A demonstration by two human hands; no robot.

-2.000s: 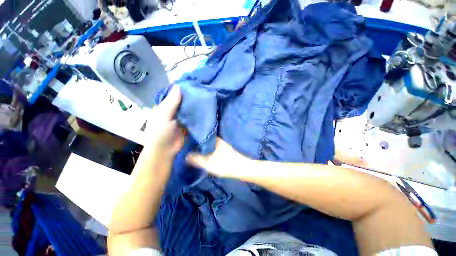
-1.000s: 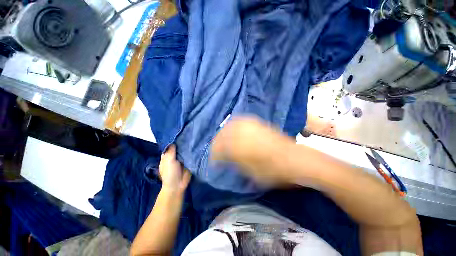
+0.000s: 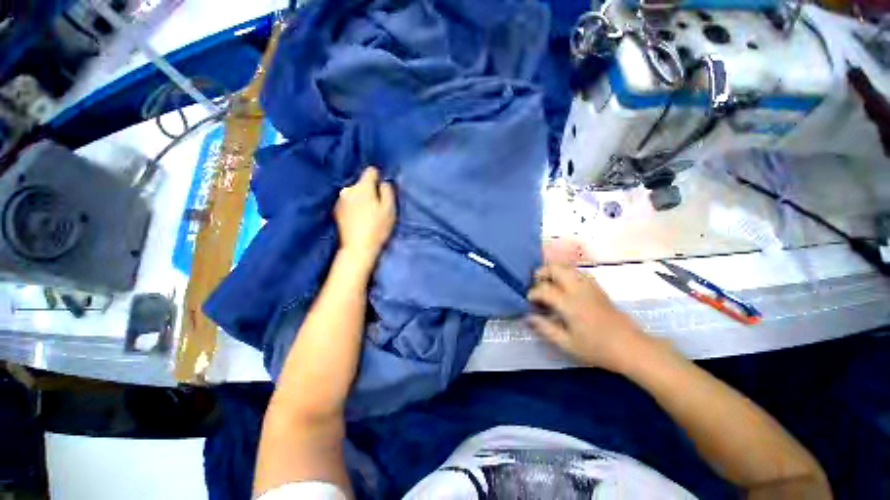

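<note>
A blue denim-like garment (image 3: 468, 176) lies spread on the machine table, left of the needle area. A small white care label (image 3: 480, 259) shows on a dark seam (image 3: 439, 230) of it. My left hand (image 3: 366, 215) presses on the cloth left of the label, its fingertips gathering some of it. My right hand (image 3: 576, 311) pinches the garment's right edge near the table front. The white sewing machine (image 3: 717, 78) with a blue stripe stands to the right; its needle is too blurred to make out.
Thread snips (image 3: 710, 293) with orange and blue handles lie right of my right hand. A dark cylinder (image 3: 665, 191) sits beside the machine head. Ruler tape (image 3: 820, 305) runs along the front edge. A grey box with a round vent (image 3: 73, 220) stands left, beyond brown tape (image 3: 210, 264).
The garment now lies spread flatter on the table, with its label in plain view. My left hand has moved up onto the cloth; my right hand has moved right to the garment's edge.
</note>
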